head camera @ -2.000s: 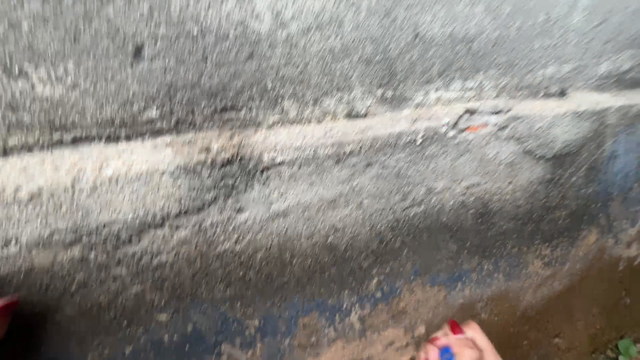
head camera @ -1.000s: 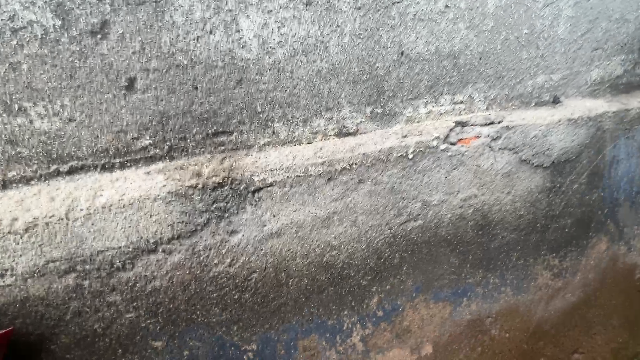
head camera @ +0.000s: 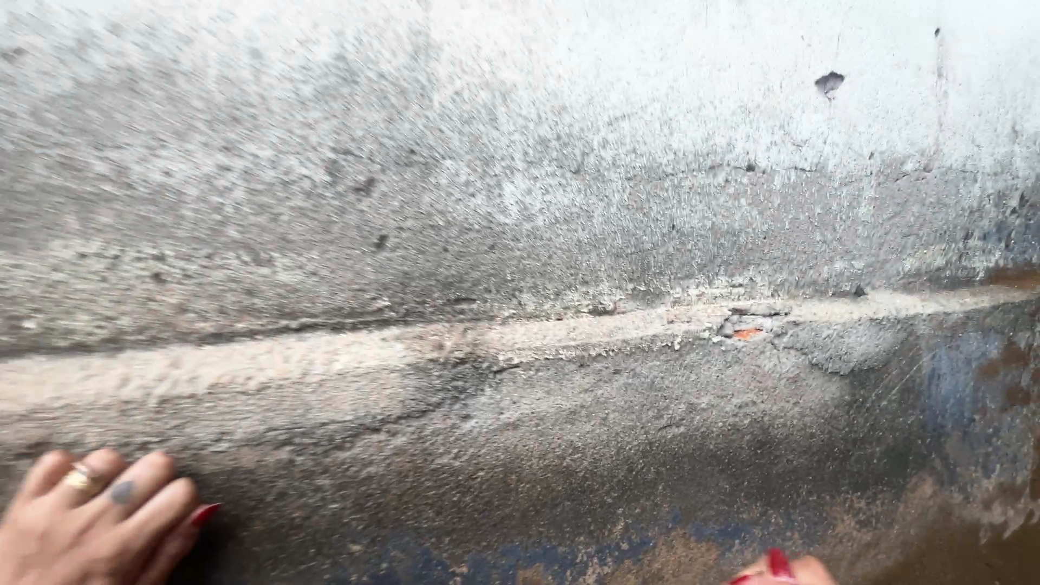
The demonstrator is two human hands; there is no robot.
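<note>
A rough, stained plaster wall (head camera: 520, 203) fills the view, with a pale ledge (head camera: 244, 357) running across it. At the lower left is my left hand (head camera: 97, 520), back toward the camera, fingers bent, with a gold-coloured ring and a red nail. It is close to the dark lower part of the wall; whether it touches or holds anything cannot be told. Only the fingertips of my right hand (head camera: 784, 569), with red nails, show at the bottom edge, right of the middle. The rest of that hand is out of frame.
The ledge has a chipped spot with an orange-red patch (head camera: 746, 334). Above it, the wall is whiter and has a small dark hole (head camera: 829, 84). Blue paint (head camera: 955, 390) and brown stains (head camera: 1007, 536) mark the lower right.
My left hand has come much further into view at the lower left. The fingertips of my right hand, out of sight one second ago, show again at the bottom. The view takes in more wall above.
</note>
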